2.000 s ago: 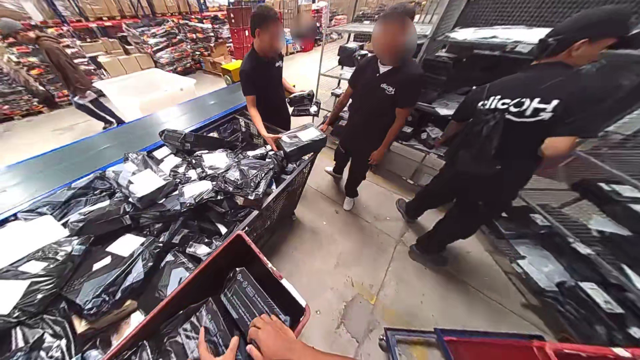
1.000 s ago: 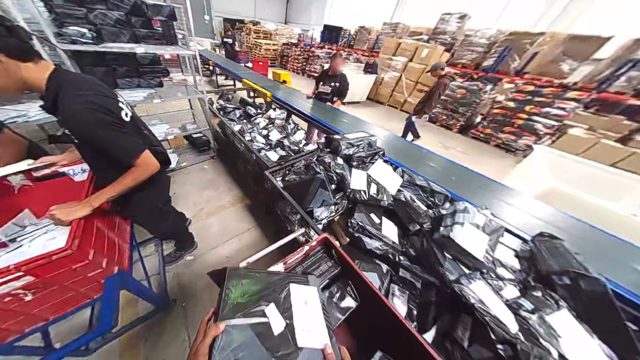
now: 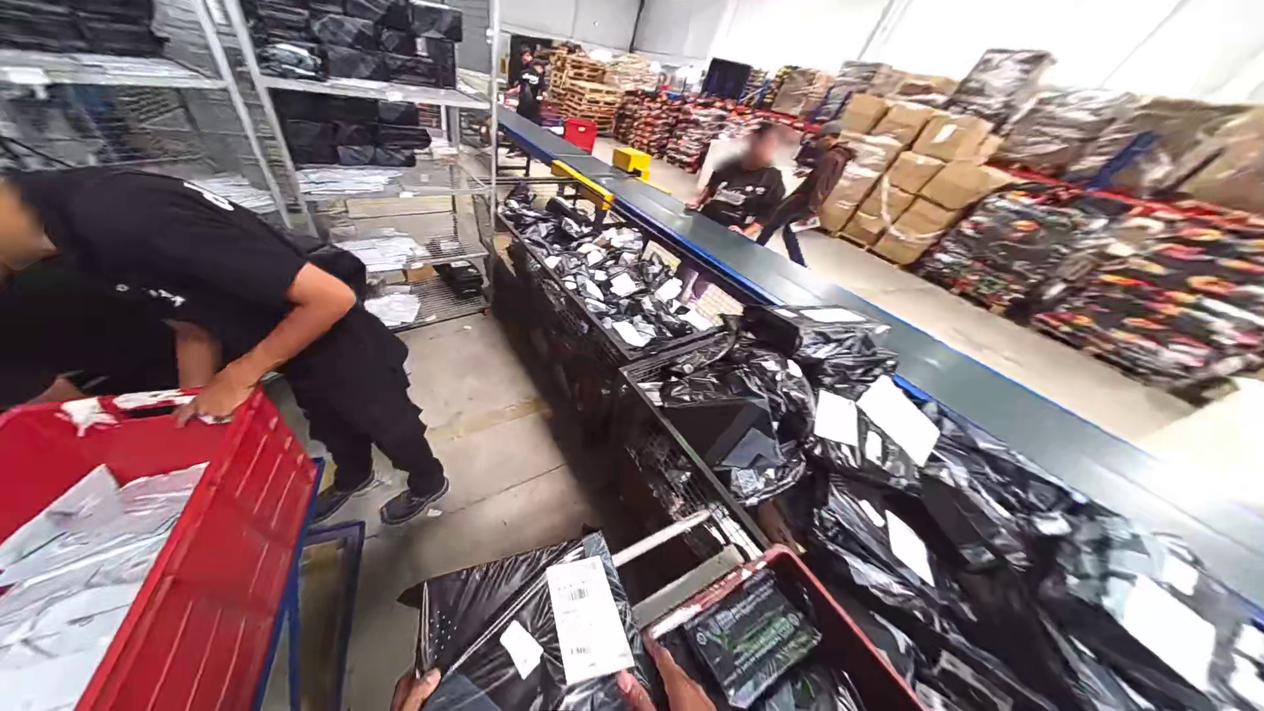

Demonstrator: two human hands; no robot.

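A black plastic-wrapped parcel (image 3: 494, 622) with a white label on top is between my hands at the lower middle of the view. My left hand (image 3: 417, 687) grips its near left edge. At its near right edge, the fingers of my right hand (image 3: 667, 681) press against the wrap. Just right of the parcel stands a dark red bin (image 3: 839, 632), and a black package with green print (image 3: 752, 632) lies inside it. My palms are hidden below the frame.
Wire cages of black parcels (image 3: 632, 286) run beside a conveyor belt (image 3: 948, 365). At left a co-worker (image 3: 227, 267) leans over a red bin (image 3: 188, 583) of white packets, near metal shelves (image 3: 375, 183). Another person (image 3: 741, 188) stands across the belt.
The view has swung far around from the earliest frame, where my hands were in the red bin. Since one second ago, the co-worker at left has bent lower over the red bin.
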